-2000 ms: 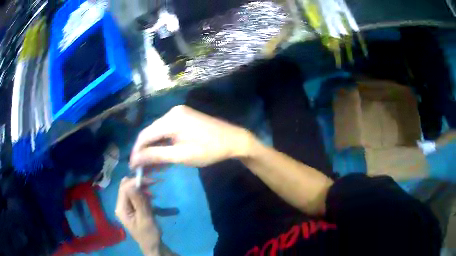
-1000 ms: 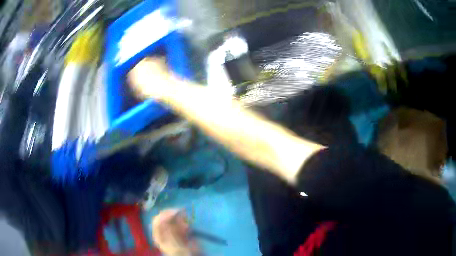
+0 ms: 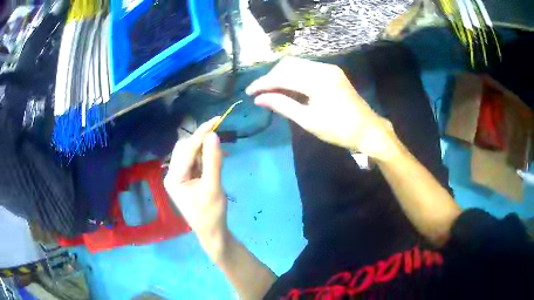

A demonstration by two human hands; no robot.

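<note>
My left hand (image 3: 199, 176) holds a thin yellow lead wire (image 3: 226, 116) between thumb and fingertips, over the blue floor. The wire's pale tip points up and right. My right hand (image 3: 310, 99) is just right of the tip, its thumb and forefinger close together; whether a small piece is between them cannot be told. The blue parts bin (image 3: 170, 54) is on the bench above my left hand, with dark contents.
White cables (image 3: 85, 58) with blue wire ends hang over the bench edge at left. Silvery pieces (image 3: 351, 29) lie on the bench. Yellow wire ends (image 3: 475, 40) hang at upper right. A red stool (image 3: 167, 202) stands lower left, an open cardboard box (image 3: 497, 170) at right.
My right hand has moved from the blue bin back beside my left hand. My left hand is higher and fully in view, with the yellow wire now visible. The camera view has shifted.
</note>
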